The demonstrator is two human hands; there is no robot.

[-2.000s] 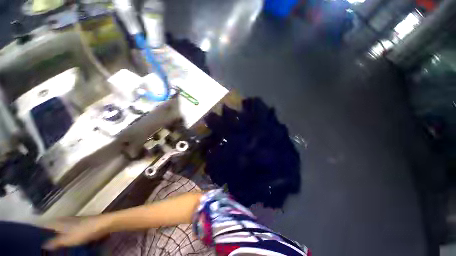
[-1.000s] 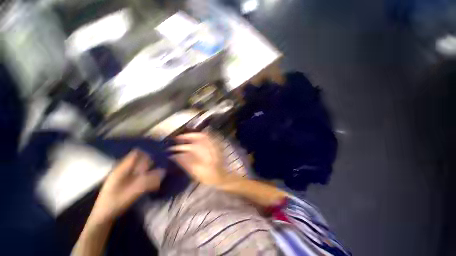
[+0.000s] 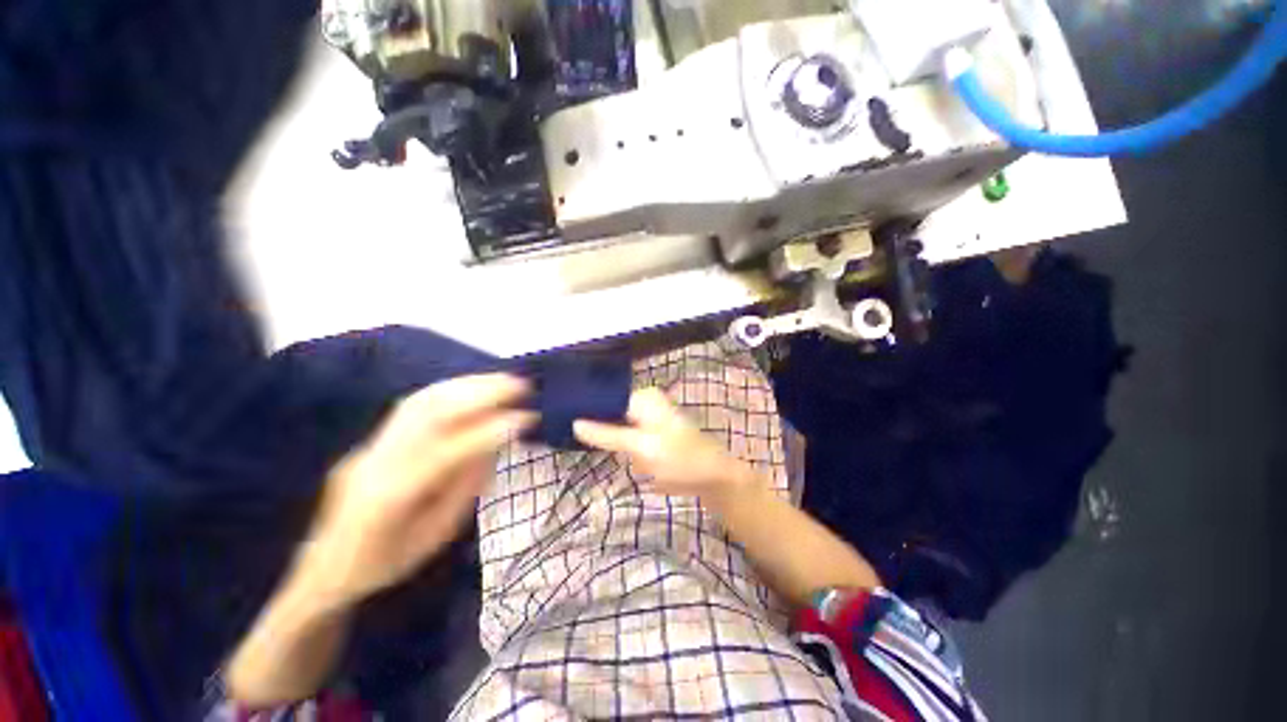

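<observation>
A dark navy garment end (image 3: 582, 395) is stretched between my hands over the lap, just in front of the machine table's edge. My left hand (image 3: 424, 473) is shut on its left part, somewhat blurred. My right hand (image 3: 663, 440) is shut on its right end with thumb and fingers. The cloth runs on to the left over the table edge towards a large navy garment bundle (image 3: 127, 268). The cream machine's cylinder arm (image 3: 649, 141) lies above the hands. The blackened presser foot and needle assembly (image 3: 459, 141) has no cloth visibly in it.
A silvery linkage lever (image 3: 819, 322) hangs at the arm's front edge. A dark garment pile (image 3: 960, 423) lies low at right. The white table (image 3: 289, 240) ends just beyond my hands. A blue gooseneck (image 3: 1129, 134) bends at upper right. Checked cloth (image 3: 635, 607) covers the lap.
The view has turned and moved closer to the machine. My left hand has come into view since the first frame. Both hands now hold the garment end stretched between them over the lap.
</observation>
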